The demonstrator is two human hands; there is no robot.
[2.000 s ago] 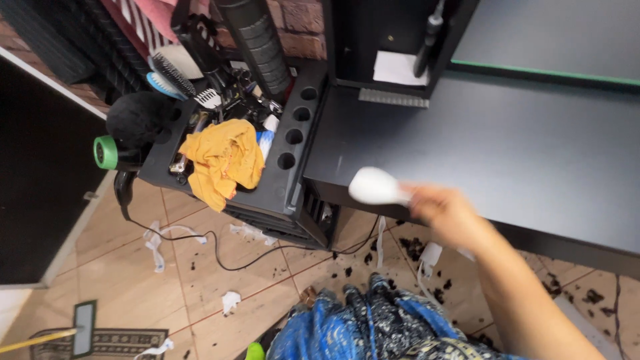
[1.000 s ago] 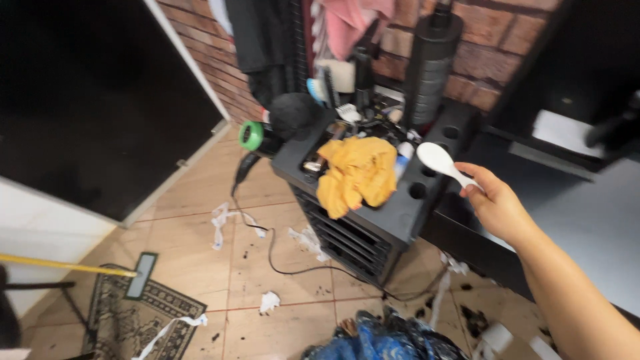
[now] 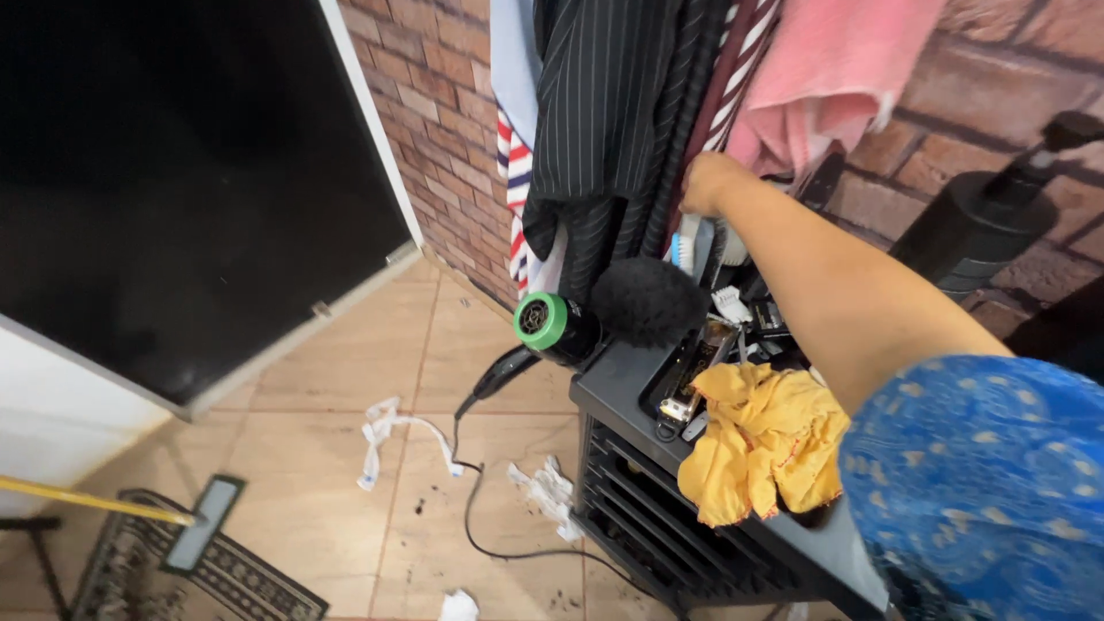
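Note:
My right hand (image 3: 714, 183) reaches to the back of the black trolley (image 3: 604, 384), beside hanging striped cloths, just above the brushes. Its fingers are mostly hidden, so I cannot tell what they hold. Below it stands a blue-and-white brush (image 3: 683, 246). A yellow cloth (image 3: 763, 440) lies over the trolley's front edge, with a hair clipper (image 3: 694, 371) and a white clipper comb (image 3: 730, 304) nearby. The green-ended hair dryer (image 3: 556, 326) hangs at the left side, next to a fluffy black round thing (image 3: 649, 300). My left hand is out of view.
A pink towel (image 3: 828, 78) and a pinstriped black cloth (image 3: 604, 103) hang on the brick wall. A black pump bottle (image 3: 983, 224) stands at right. The dryer's cord (image 3: 517, 555), paper strips (image 3: 375, 440) and a patterned mat (image 3: 259, 565) with a yellow-handled tool (image 3: 203, 522) lie on the floor.
My right hand has moved from the trolley's right side to its back, among the hanging cloths. The white oval-headed thing it held earlier is no longer visible. The view has swung left.

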